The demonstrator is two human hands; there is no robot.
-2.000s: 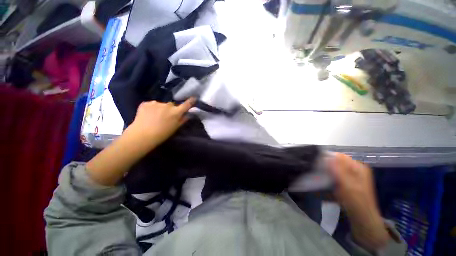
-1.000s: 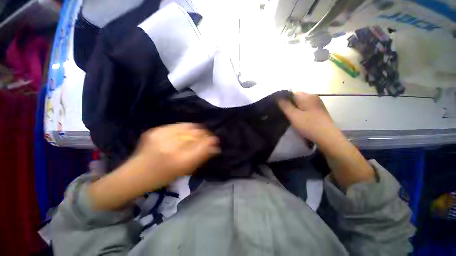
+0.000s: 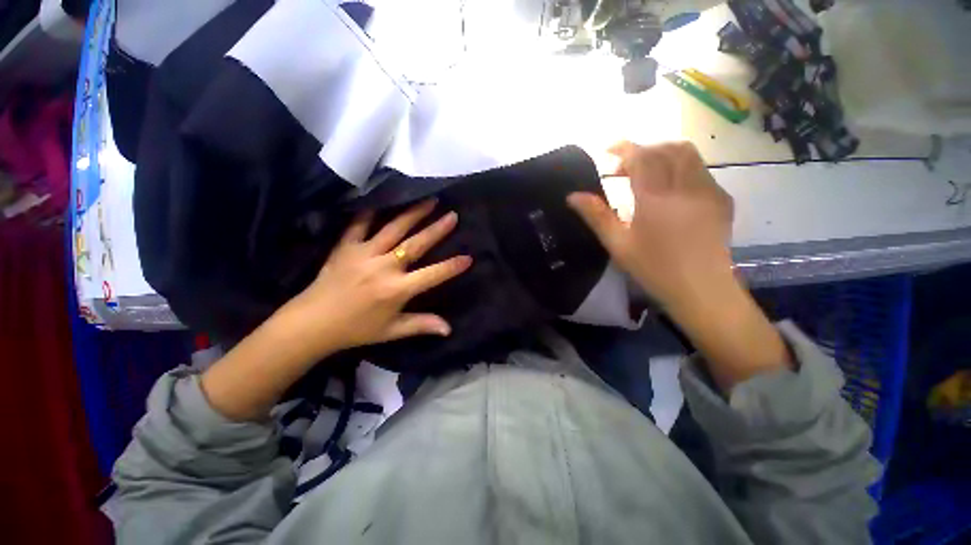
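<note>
A black fabric panel lies over the table's front edge and my lap, bunched to the left. A white fabric piece lies on it, reaching toward the bright light. My left hand lies flat on the black fabric with its fingers spread. My right hand is at the panel's right edge, thumb and fingers apart, slightly blurred; whether it pinches the edge cannot be told. A small light mark shows on the black fabric near my right hand. The presser foot area is above the fabric, partly lost in glare.
Yellow-green thread snips and a dark patterned scrap lie on the machine bed at the right. Blue plastic crates stand below the table edge. Red cloth hangs at the left. Striped pieces show beside my lap.
The black fabric, first stretched between my hands, now lies spread at the table edge. My left hand has opened flat on it. My right hand has moved up to the panel's right edge. The view has shifted.
</note>
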